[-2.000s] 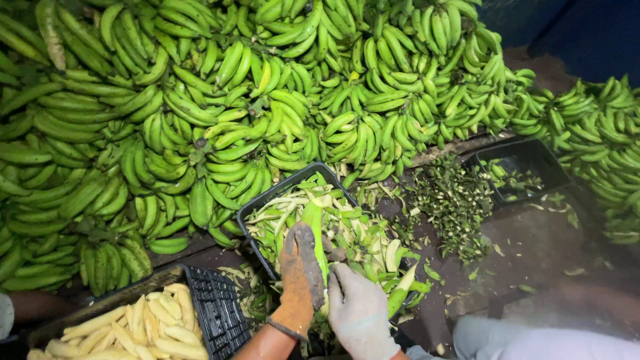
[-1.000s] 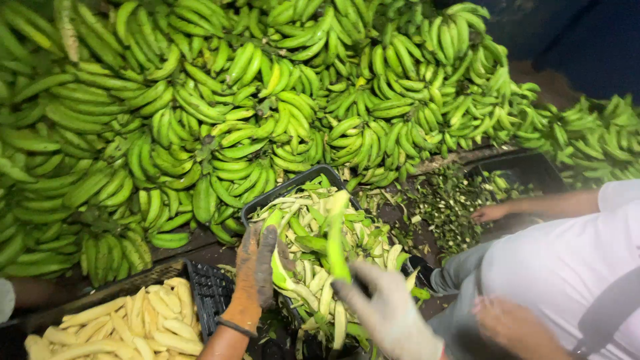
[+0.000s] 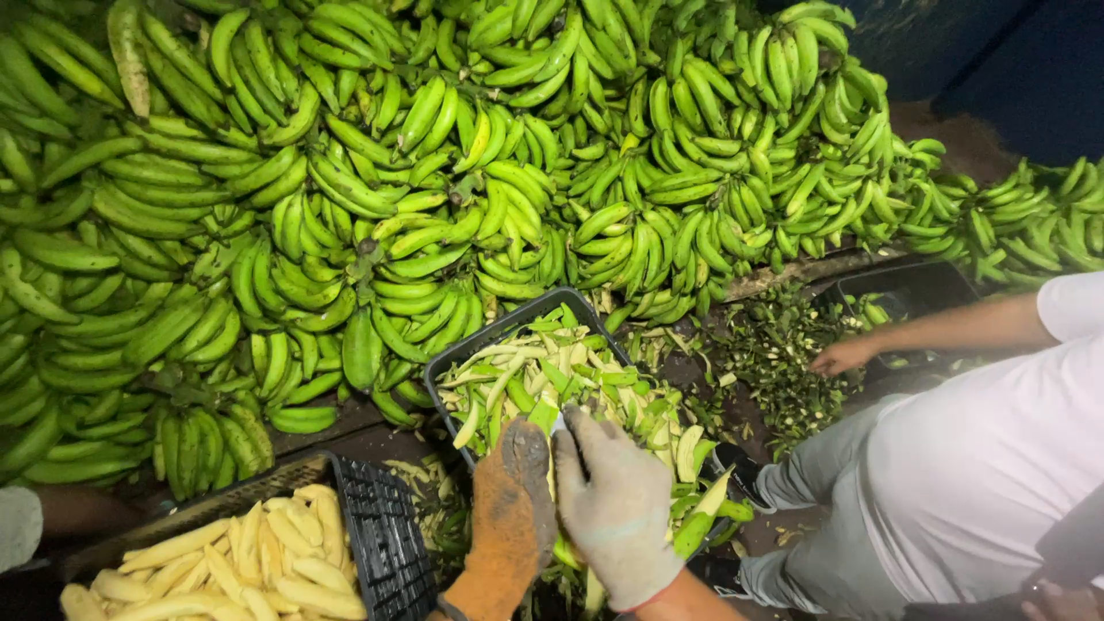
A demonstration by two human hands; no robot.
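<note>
My left hand [image 3: 509,509], in a soiled orange work glove, is closed around a green plantain [image 3: 543,416], whose upper end shows above the fingers; the rest is mostly hidden. Against it presses my right hand [image 3: 617,504], in a pale knit glove, thumb and fingers bent together. A small whitish piece shows at its fingertips; whether it is a tool, I cannot tell. Both hands are over a dark plastic crate [image 3: 455,345] heaped with green and cream plantain peels [image 3: 517,366].
Green plantain bunches [image 3: 414,198] are piled behind. A black crate [image 3: 379,535] of peeled plantains [image 3: 293,552] stands lower left. At right a person [image 3: 975,457] in a white shirt reaches toward scraps [image 3: 793,362] beside a dark bin [image 3: 914,289]. Another person's arm [image 3: 86,513] shows at left.
My hands, apart a second ago with a plantain raised by the right one, are now together over the crate. The person at right has come into view since two seconds ago.
</note>
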